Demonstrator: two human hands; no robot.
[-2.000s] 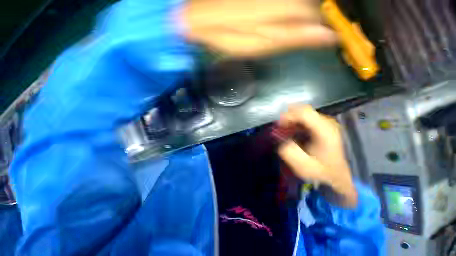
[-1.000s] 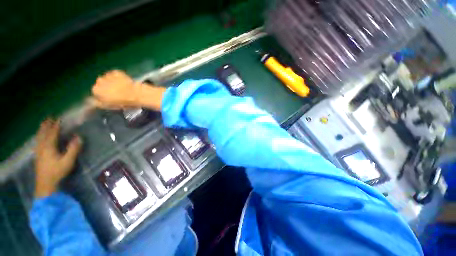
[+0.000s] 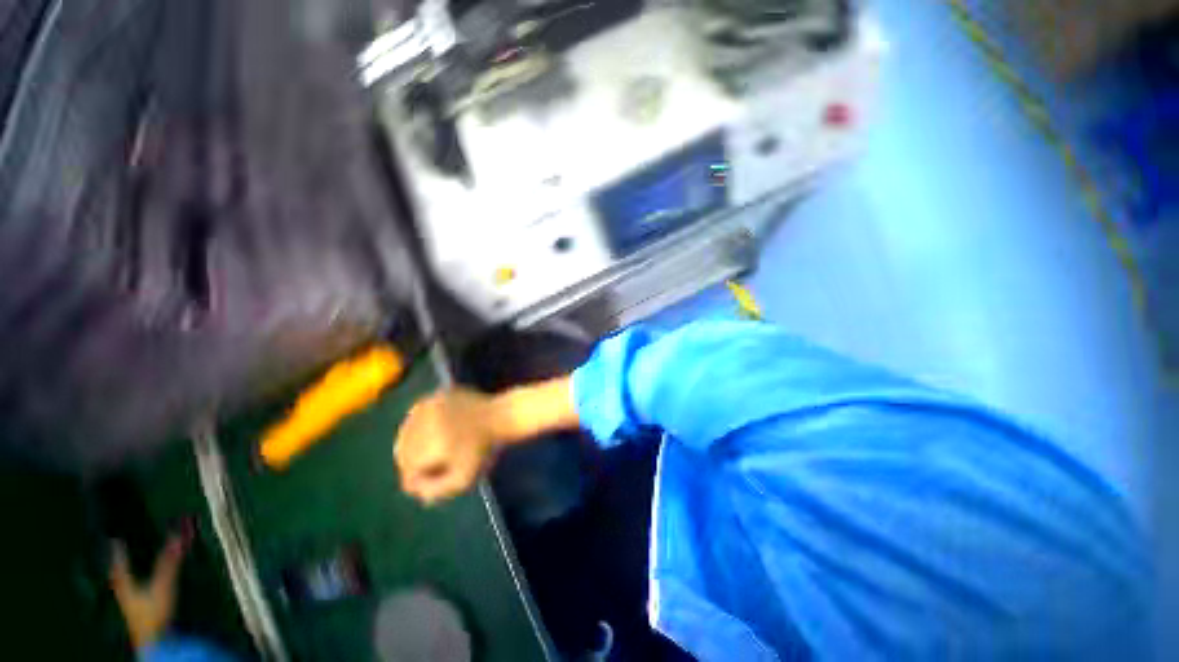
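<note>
My right hand [image 3: 446,446] is curled closed over the green bench [image 3: 304,517] near its edge; nothing shows in it. My left hand [image 3: 149,595] is small and blurred at the lower left, two fingers spread upward; a dark shape lies between them, and I cannot tell whether it is held. The orange-yellow electric screwdriver [image 3: 332,404] lies on the bench, beyond my right hand. A dark phone unit [image 3: 326,578] lies on the bench below my right hand. A round grey disc [image 3: 420,630] sits beside it, cut by the bottom edge.
A tall stack of clear trays [image 3: 194,233] stands at the upper left, blurred. A white machine [image 3: 517,246] with a blue screen, a red button and dark mechanisms stands at the top centre. Blue floor [image 3: 957,259] with a yellow line [image 3: 1086,181] lies to the right.
The view has swung right towards the machine and floor; the tray of phones has left the picture. My right hand has moved from the tray area to near the screwdriver.
</note>
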